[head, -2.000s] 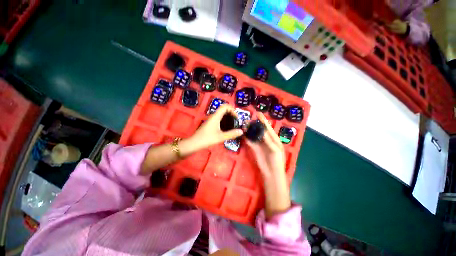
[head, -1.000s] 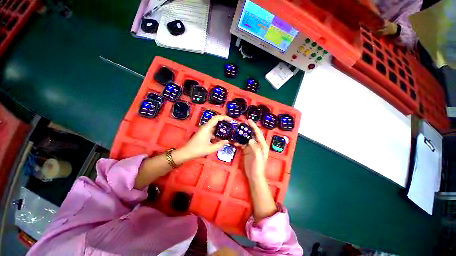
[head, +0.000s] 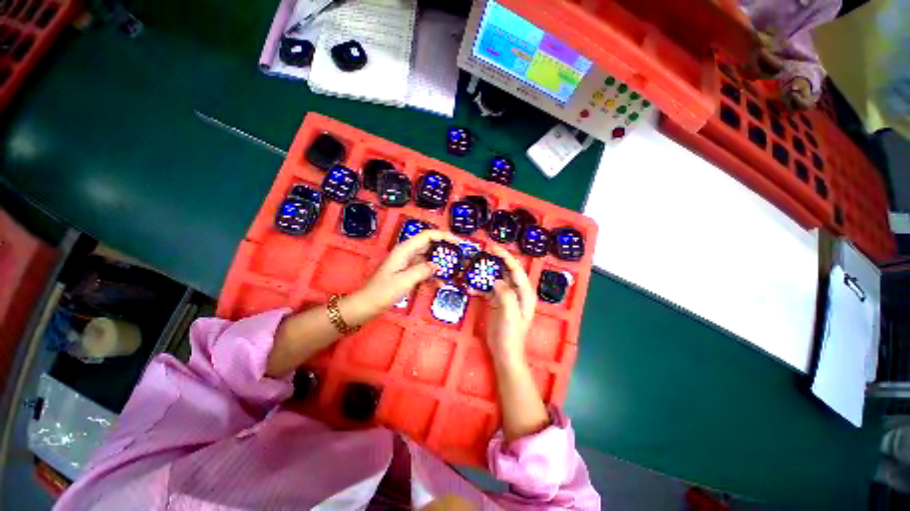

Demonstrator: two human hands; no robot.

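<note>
My left hand [head: 404, 274] holds a smartwatch body [head: 445, 260] with its screen up, showing a cluster of white-blue dots. My right hand [head: 511, 299] holds another smartwatch body [head: 485, 271] with a similar lit screen, side by side with the first. Both are above the orange-red compartment tray [head: 424, 354]. Several watches, some lit and some dark, lie in the tray's upper rows. A watch with a pale reflecting face [head: 449, 303] lies just below my hands. Two dark watches lie near the tray's lower left edge.
Two lit watches [head: 501, 170] lie behind the tray. A test instrument [head: 544, 70] stands beyond, with a white device [head: 559, 149] beside it. A notebook [head: 369, 60] carries two dark watches. A white sheet [head: 708, 240], a clipboard [head: 848, 329] and red trays [head: 773, 135] are right. Another person's hand [head: 798, 90] is upper right.
The held watches were turned from dark sides to lit screens, which now show dot clusters instead of separate icons. The green-lit watch at the tray's right has gone dark.
</note>
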